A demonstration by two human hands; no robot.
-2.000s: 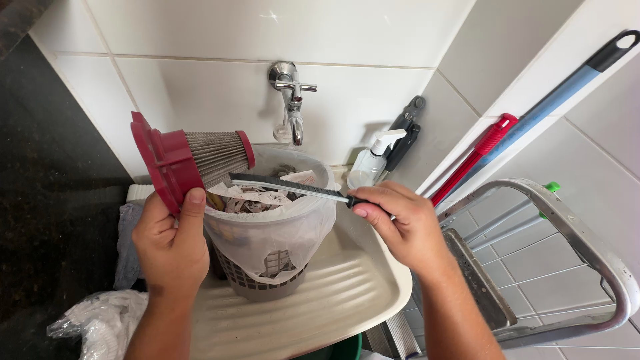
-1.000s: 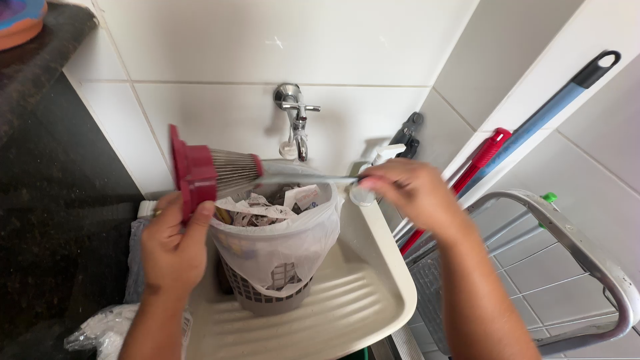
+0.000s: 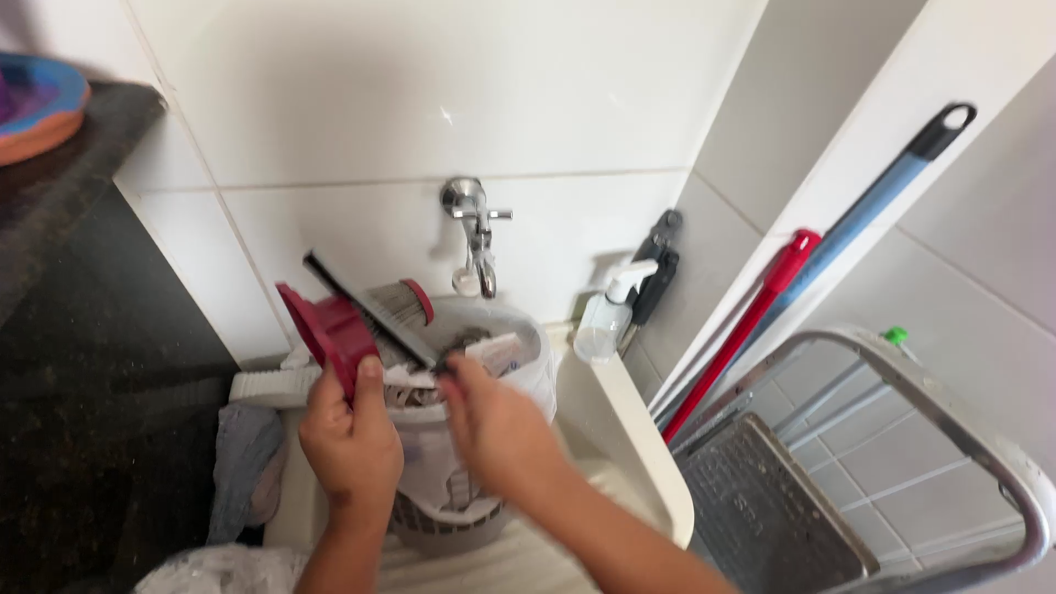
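Observation:
My left hand (image 3: 351, 437) holds a red plastic filter holder (image 3: 337, 328) by its wide rim, its pleated filter cartridge (image 3: 400, 305) pointing right above a lined waste basket (image 3: 540, 355). Gripped in my right hand (image 3: 495, 421) is the dark handle of a slim brush (image 3: 371, 313), which slants up to the left across the filter. The brush seems to touch the pleats, though blur hides the exact contact. Paper scraps and other litter (image 3: 495, 355) fill the basket under both hands.
The basket stands in a cream laundry sink (image 3: 643, 437) below a chrome tap (image 3: 477, 231). A spray bottle (image 3: 606, 318) sits at the sink's back right corner. Red (image 3: 742, 338) and blue (image 3: 866, 198) poles lean beside a metal step stool (image 3: 775, 495). A dark stone counter (image 3: 124, 115) juts in at left.
The brush has swung from lying nearly level, pointing left, to slanting up across the filter. My right hand has come in closer to my left, which still holds the filter holder.

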